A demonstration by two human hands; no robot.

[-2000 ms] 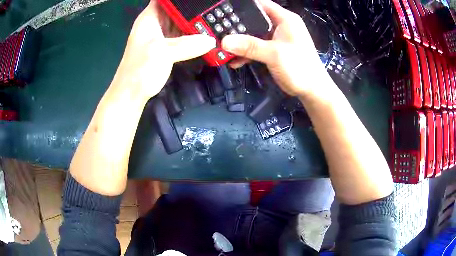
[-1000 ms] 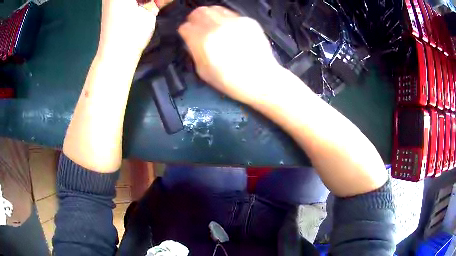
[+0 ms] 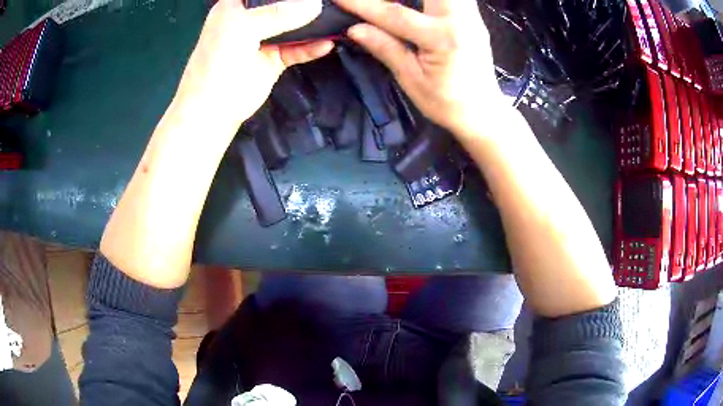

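My left hand [image 3: 246, 59] and my right hand [image 3: 432, 59] hold a radio unit [image 3: 309, 30] between them at the top edge of the view. Its black face and a thin red edge show; the rest is cut off or hidden by my fingers. Below my hands lies a loose heap of black battery covers [image 3: 366, 91]. One cover [image 3: 260, 184] lies nearest the table's front edge at the left of the heap. A keypad panel [image 3: 432, 189] with silver keys lies at the heap's right, partly under a cover.
Stacked red units [image 3: 644, 230] stand along the right side. A glossy black keypad heap [image 3: 547, 59] lies at the upper right. A row of waiting units [image 3: 28, 67] stands at the upper left on the dark green table [image 3: 119, 151]. A blue crate [image 3: 694, 388] shows at the lower right.
One second ago my right hand was over the black cover heap, away from my left hand. Now both hands are together on the unit, and its black face shows instead of the keyed front.
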